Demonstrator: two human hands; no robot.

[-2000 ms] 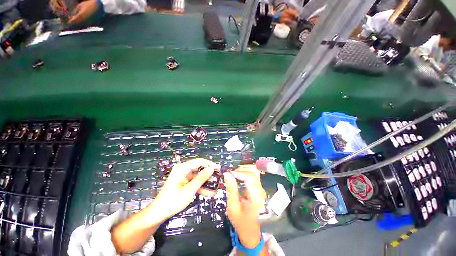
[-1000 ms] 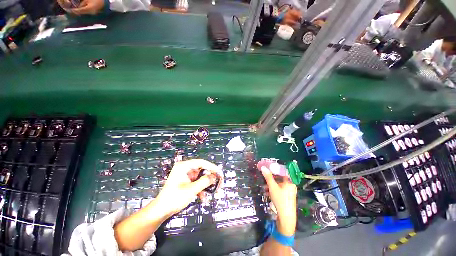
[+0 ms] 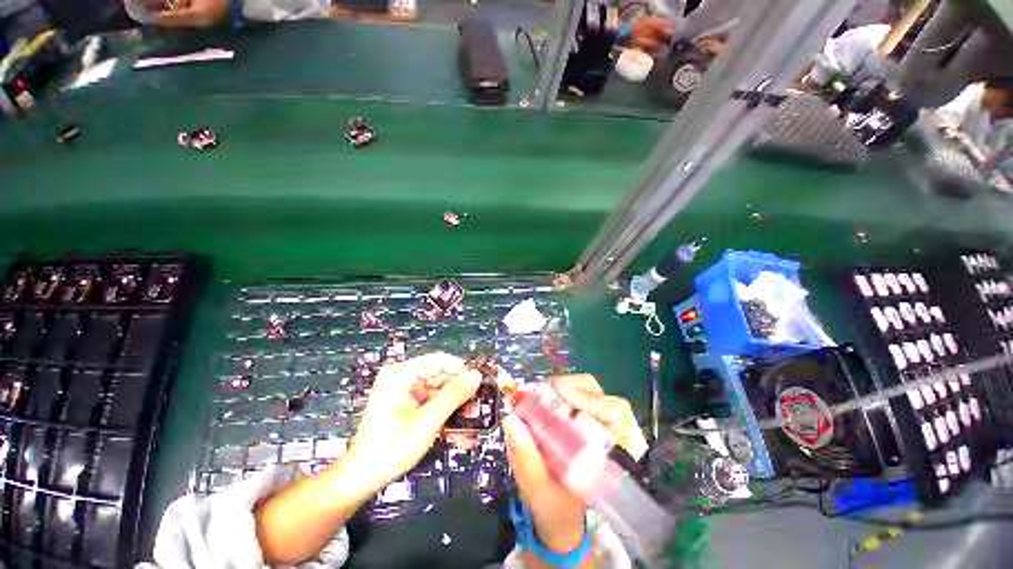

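My left hand (image 3: 405, 411) pinches a small dark square device housing (image 3: 475, 409) with coppery glints over the clear blister tray (image 3: 267, 428). My right hand (image 3: 561, 450) holds the glue syringe (image 3: 569, 445), whose pink-red barrel slants from lower right up to its tip at the housing's upper edge. The syringe's green end cap (image 3: 691, 542) is blurred at the lower right. Fingers partly hide the housing, so I cannot tell whether the tip touches it. A blue band is on my right wrist. Small parts lie scattered in the clear tray, with a white scrap (image 3: 524, 317).
Black blister tray (image 3: 89, 422) at left. Green conveyor belt (image 3: 278, 183) behind, with small units on it. A slanting metal post (image 3: 689, 156) rises beyond the tray. At right are a blue bin (image 3: 746, 300), a fan (image 3: 802, 417), a glassy jar (image 3: 711, 472) and trays of pale parts (image 3: 916, 367).
My right hand has picked up the syringe from its resting place and brought it left to the housing. My left hand keeps its hold. Units on the belt have shifted slightly left.
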